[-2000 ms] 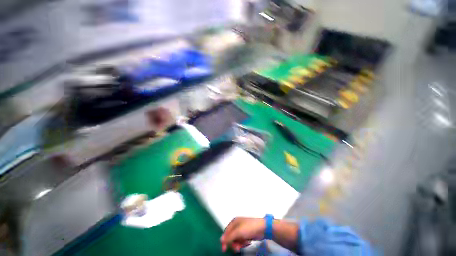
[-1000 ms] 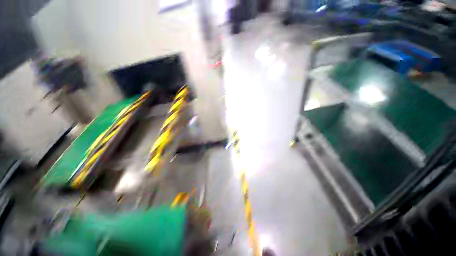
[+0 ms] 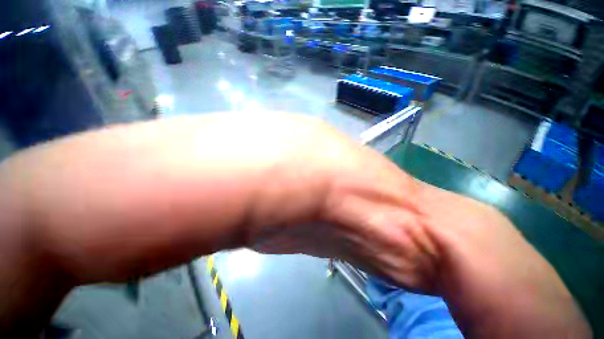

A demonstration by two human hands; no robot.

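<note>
Bare skin of a hand or arm (image 3: pixel 318 192) fills the middle of the view, very close to the lens and blurred. It runs from the left edge to the lower right, with deep creases right of centre. Its fingertips are not shown, and I cannot tell whether it is my left hand or my right hand. A light blue sleeve (image 3: pixel 420 318) shows below it at the bottom. No held object is visible. The skin hides much of what lies in front of me.
A green surface (image 3: pixel 563 245) with a metal frame end (image 3: pixel 391 126) stands at the right. Blue boxes (image 3: pixel 374 93) stand on the grey floor beyond, with more (image 3: pixel 553 159) at the right. Yellow-black floor tape (image 3: pixel 224 301) runs below. Workstations (image 3: pixel 318 40) line the back.
The view has swung right, from the bench with the enclosure, past the conveyor, to the open floor. Bare skin now covers the middle of the view close up.
</note>
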